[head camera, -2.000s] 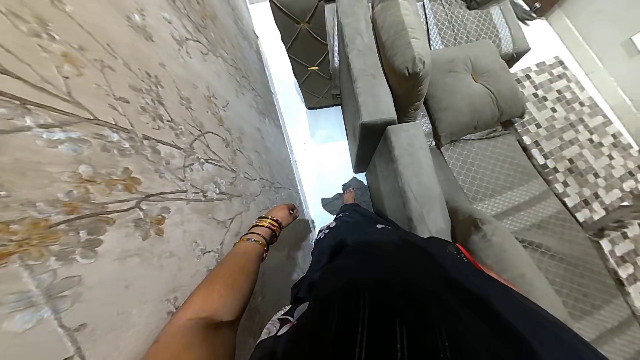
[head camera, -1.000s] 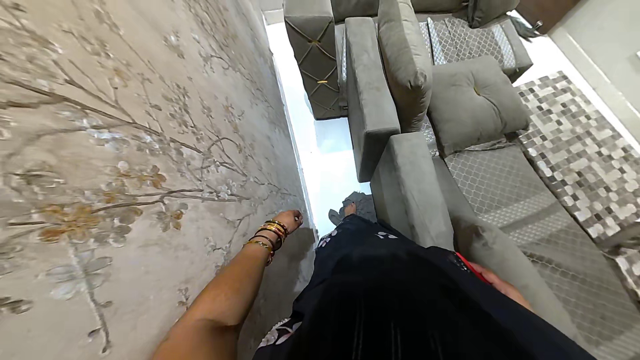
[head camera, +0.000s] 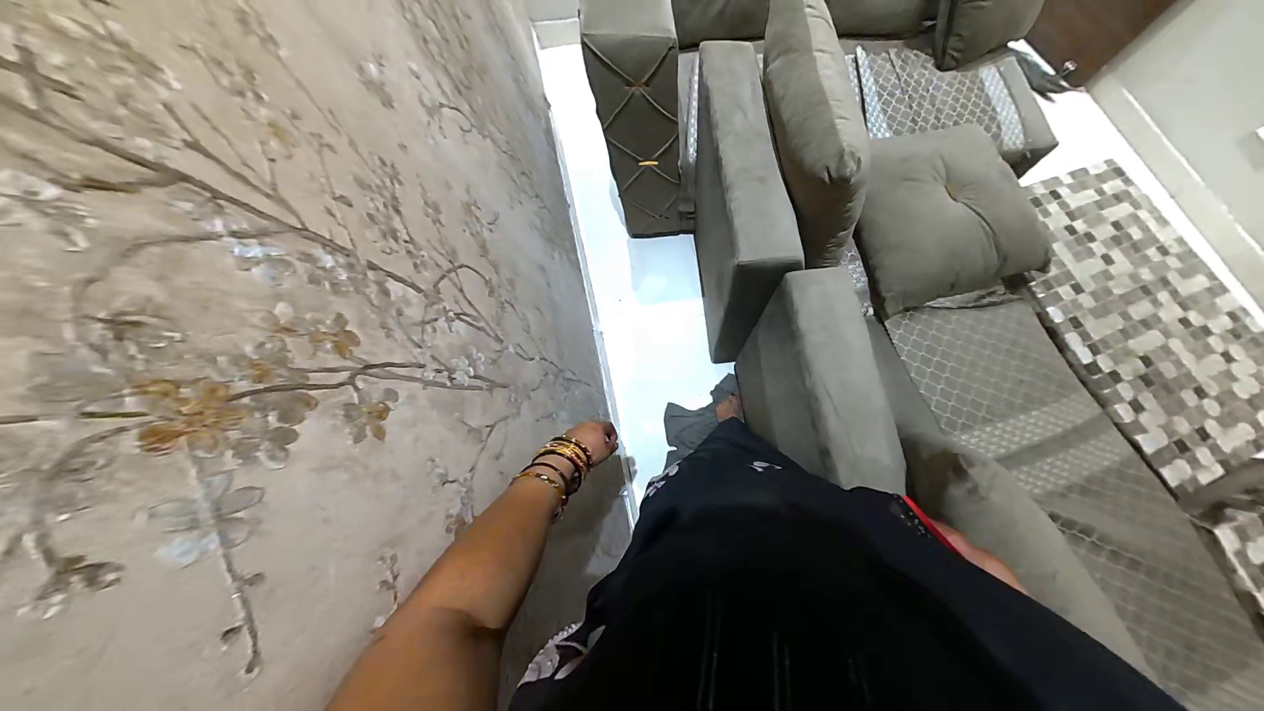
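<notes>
My left hand (head camera: 595, 440), with bangles (head camera: 561, 462) around its wrist, hangs beside the floral-patterned wall (head camera: 296, 296). Its fingers are curled and partly hidden, and nothing can be made out in them. Only part of my right hand (head camera: 987, 567) shows past the red-edged dark garment (head camera: 820, 583), near the grey sofa arm; its fingers are hidden. My foot (head camera: 729, 408) is by a grey cloth (head camera: 691, 427) on the white floor (head camera: 647, 296), close to the sofa's side.
Grey upholstered sofas (head camera: 829, 385) with a cushion (head camera: 948, 212) and patterned covers (head camera: 987, 380) stand on the right. A quilted sofa side (head camera: 642, 128) borders the narrow floor strip ahead. A mosaic-patterned rug (head camera: 1155, 316) lies farther right, near a pale wall (head camera: 1195, 128).
A part of my right hand shows beside the dark garment, where two seconds ago it was not visible. My left hand stays close to the wall.
</notes>
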